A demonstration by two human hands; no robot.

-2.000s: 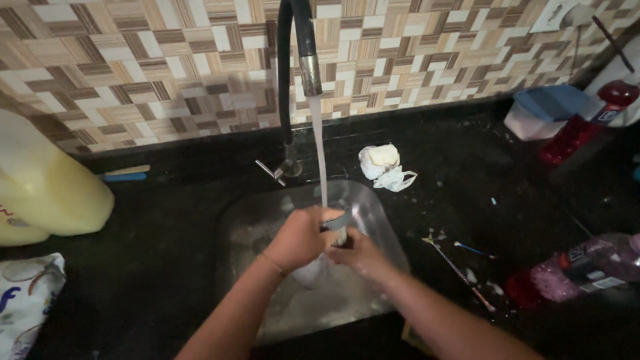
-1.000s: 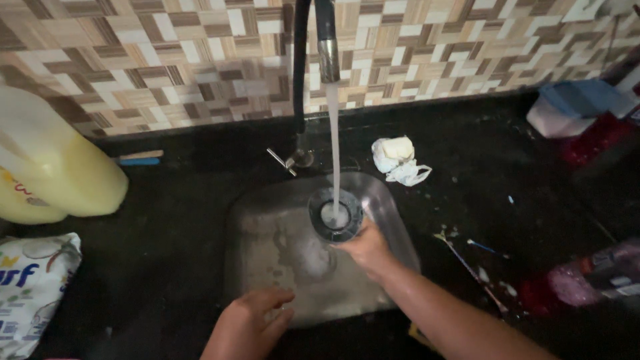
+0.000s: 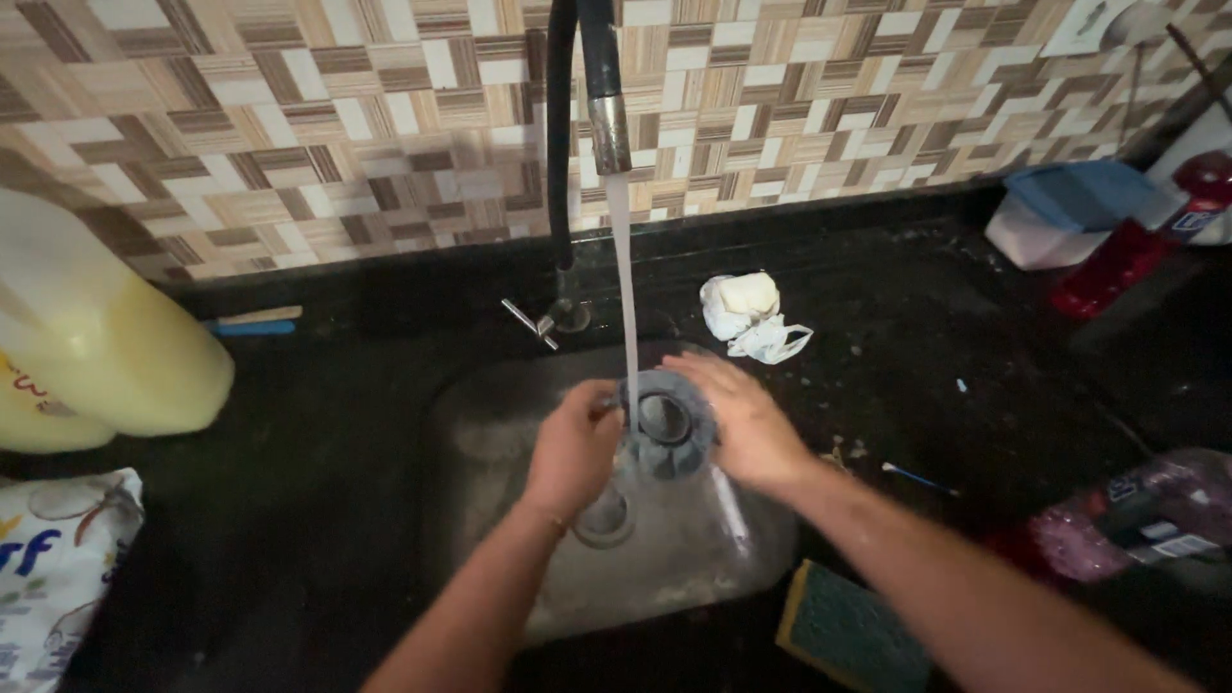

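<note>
A round, dark grey piece with a ring-shaped opening (image 3: 664, 419) is held between my two hands over a metal sink (image 3: 664, 568). My left hand (image 3: 577, 448) grips its left edge with thumb and fingers. Against its right side lies my right hand (image 3: 751, 419), fingers along the rim. Water runs from the metal-tipped spout of a black flexible faucet (image 3: 609, 135) onto the left part of the piece. Below my left hand shows the sink drain (image 3: 604, 515). What the piece belongs to cannot be told.
White soap in a plastic wrapper (image 3: 746, 303) lies behind the sink, near a tap handle (image 3: 531, 323). A sponge (image 3: 852, 626) is at the front right. Large yellow jugs (image 3: 115, 327) and a printed bag (image 3: 67, 568) stand left; red bottles (image 3: 1126, 520) and a blue-lidded tub (image 3: 1068, 207) are right.
One second ago only my right hand held the round piece under the water, and my left hand was lower and empty. My left hand has moved up and taken hold of it.
</note>
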